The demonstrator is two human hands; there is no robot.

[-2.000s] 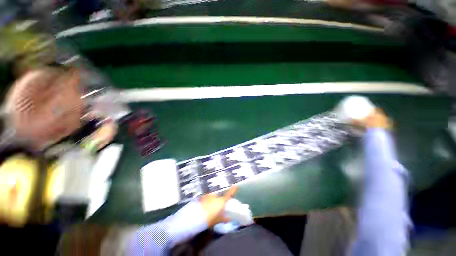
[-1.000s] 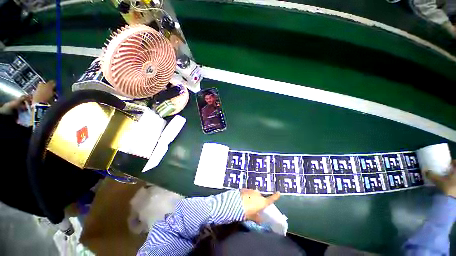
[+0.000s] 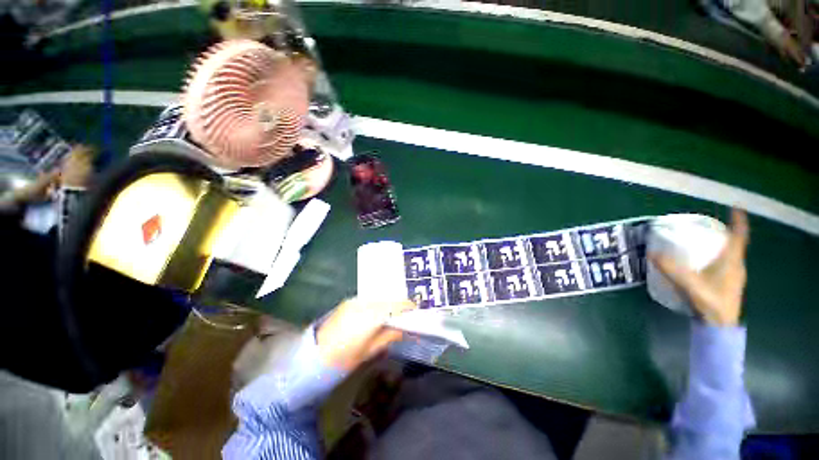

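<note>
A label strip (image 3: 510, 269) with two rows of dark squares lies on the green bench, slanting up to the right. Its left end is a white rolled end (image 3: 381, 271). My left hand (image 3: 361, 331) is just below that end and holds a loose white sticker sheet (image 3: 429, 334), folded or bent, near the bench edge. My right hand (image 3: 716, 278) grips the white rolled strip end (image 3: 684, 244) at the right, thumb and fingers spread around it. Fine detail at the fingertips is blurred.
A smartphone (image 3: 374, 190) lies left of the strip. A pink desk fan (image 3: 247, 103), a gold box (image 3: 154, 229) and a white carton (image 3: 256, 232) stand at the left. A brown cardboard box (image 3: 193, 386) is below the bench. Another person's hand (image 3: 76, 167) shows at far left.
My right hand has moved left and slightly up with the rolled end, so less strip shows flat. My left hand has moved left with the sheet, towards the strip's left end.
</note>
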